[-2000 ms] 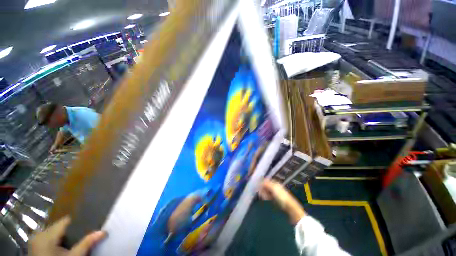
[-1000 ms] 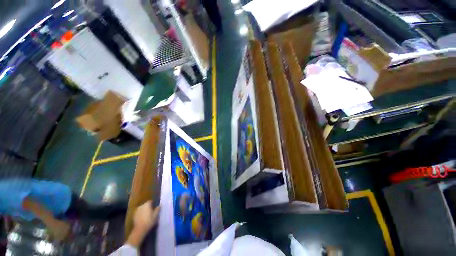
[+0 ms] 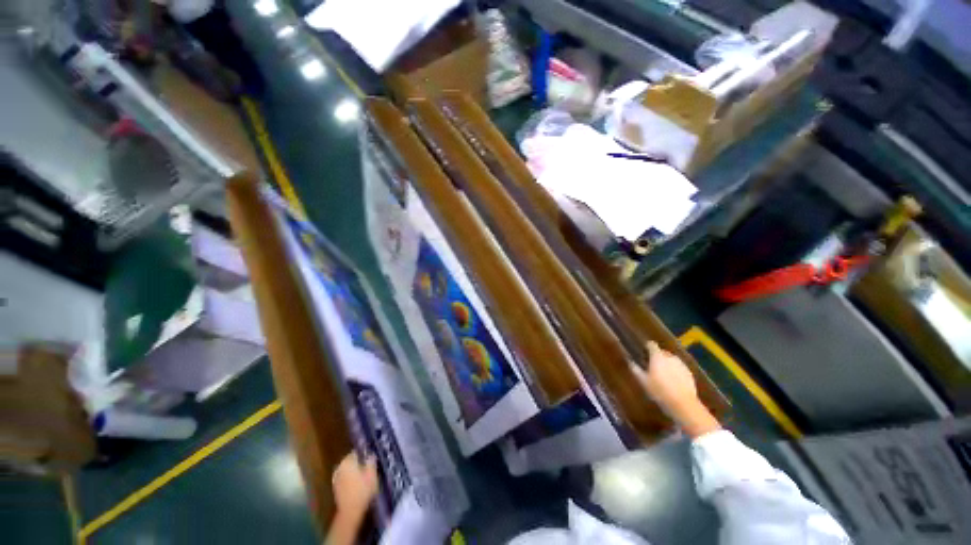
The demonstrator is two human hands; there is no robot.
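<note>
A TV carton (image 3: 351, 309) with a blue fish picture stands on edge at the left, its open brown side up. My left hand (image 3: 355, 484) grips its near top edge. Several more open cartons (image 3: 468, 357) stand on edge side by side at the centre, brown insides upward and white printed faces to the left. My right hand (image 3: 669, 380) is on the near end of the rightmost cartons, its fingers over an edge. The fingertips are partly hidden and blurred, so a firm grip cannot be told.
A cart with white papers (image 3: 628, 181) and an opened brown box (image 3: 692, 112) stands behind the cartons. A red coiled hose (image 3: 783, 279) lies by a grey cabinet (image 3: 825, 351) at right. A brown box (image 3: 43, 410) is at left. Yellow lines (image 3: 181, 468) cross the green floor.
The view has turned right and the held carton now leans further left in view. My right hand has come back into view, on the standing cartons. The other person has left the view.
</note>
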